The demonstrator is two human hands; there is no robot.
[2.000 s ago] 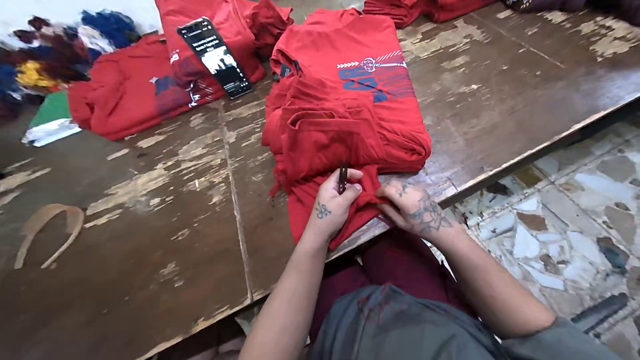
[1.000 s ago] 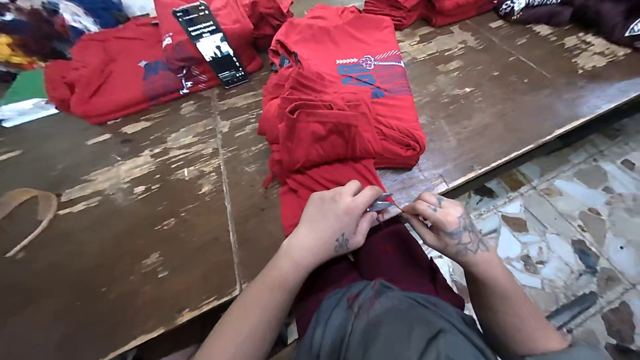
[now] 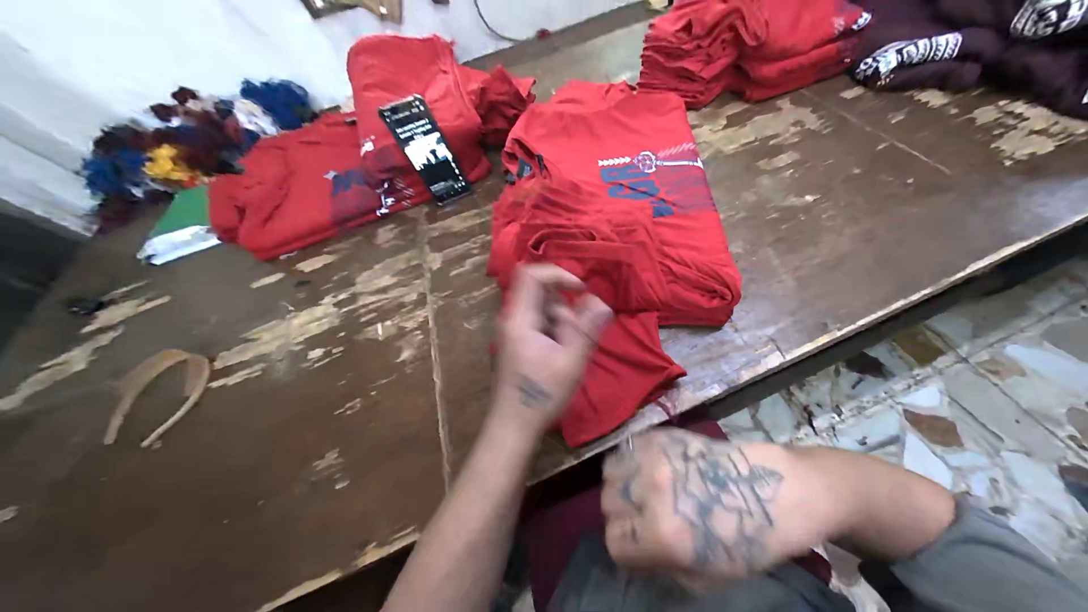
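Note:
A stack of folded red printed shirts (image 3: 629,161) lies on the worn wooden table, and a loose red sleeve or hem (image 3: 620,374) spreads from it to the table's front edge. Over that red cloth my left hand (image 3: 548,340) is raised, fingers curled and blurred; whether it holds anything is unclear. My right hand (image 3: 680,501) is closed, back upward, in front of the table edge above my lap. Its fingertips are hidden, so what it may hold does not show. Neither hand plainly grips the shirt.
A phone (image 3: 425,149) rests on more red shirts (image 3: 297,187) at back left, near colourful yarn bundles (image 3: 195,140). A tan headband-like arc (image 3: 161,370) lies at left. More red garments (image 3: 748,51) and dark printed ones (image 3: 960,51) are at back right. The table edge (image 3: 884,306) borders a stone-patterned floor.
My hands have come apart: the left is up over the red cloth, the right is back over my lap. The small tool seen earlier at my left fingers can no longer be made out. The view has shifted.

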